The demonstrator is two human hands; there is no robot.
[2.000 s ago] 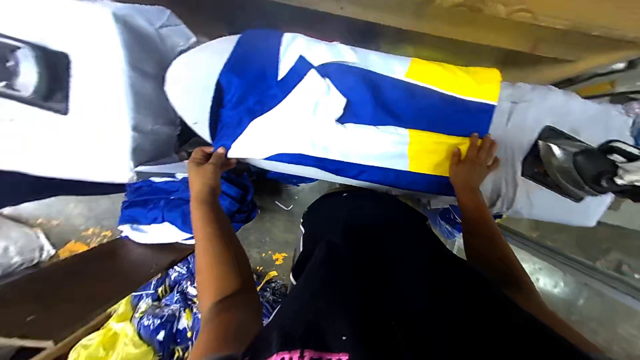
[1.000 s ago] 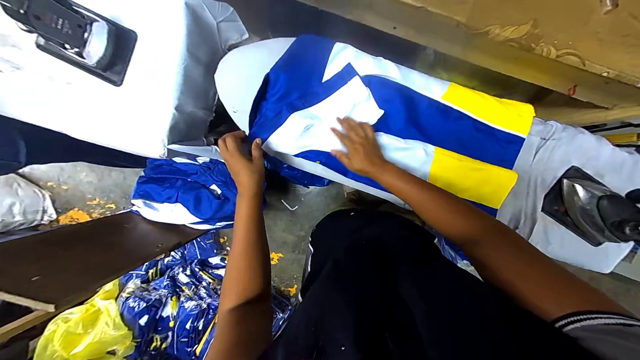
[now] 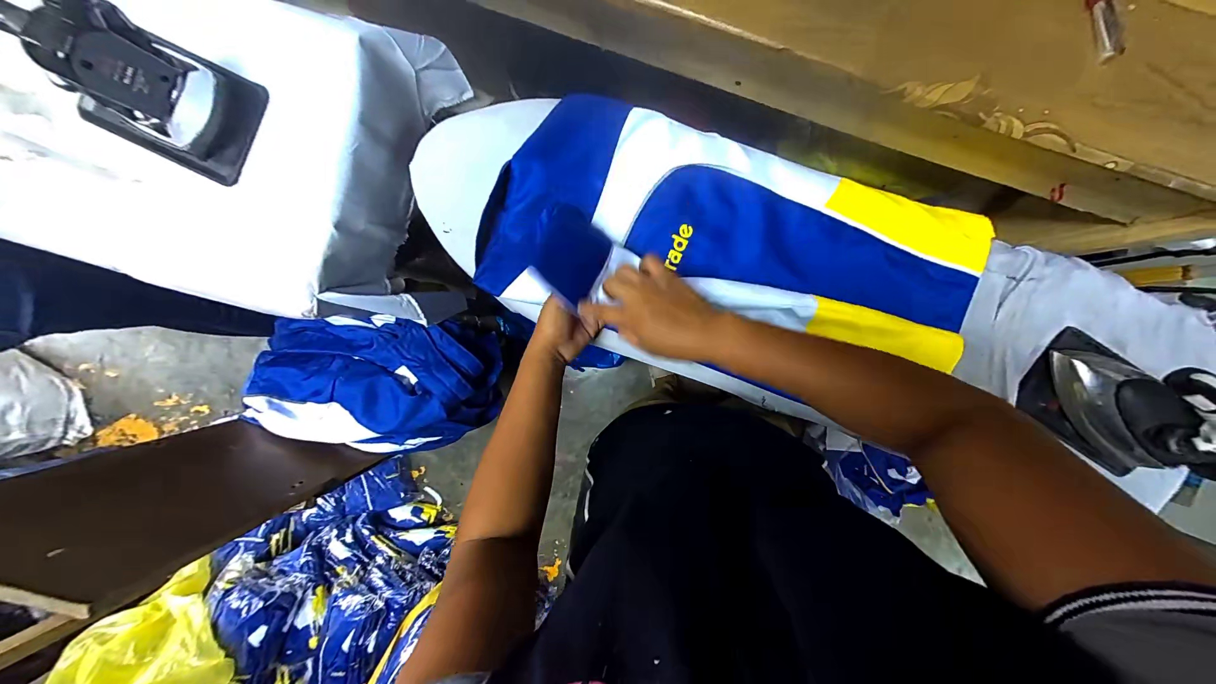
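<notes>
A blue, white and yellow garment [image 3: 760, 228] lies around the narrow white ironing board [image 3: 456, 180], with yellow writing on its blue panel. My left hand [image 3: 567, 330] grips the garment's near edge close to the rounded end of the board. Right beside it, my right hand [image 3: 655, 306] is at a lifted, blurred flap of the cloth; its fingers are bent, and whether they grip the flap cannot be told. An electric iron [image 3: 1107, 399] rests on a dark pad at the board's right part.
Another iron [image 3: 142, 85] stands on a white padded table [image 3: 285, 209] at upper left. Blue and white garments [image 3: 370, 380] are heaped below it, beside a brown board [image 3: 171, 503]. Bagged garments [image 3: 323, 589] and a yellow bag [image 3: 142, 636] lie lower left. A wooden table [image 3: 950, 85] borders the far side.
My right hand has moved from the yellow part of the garment toward the left hand. A garment flap is now lifted, and yellow writing has come into sight. The view has shifted.
</notes>
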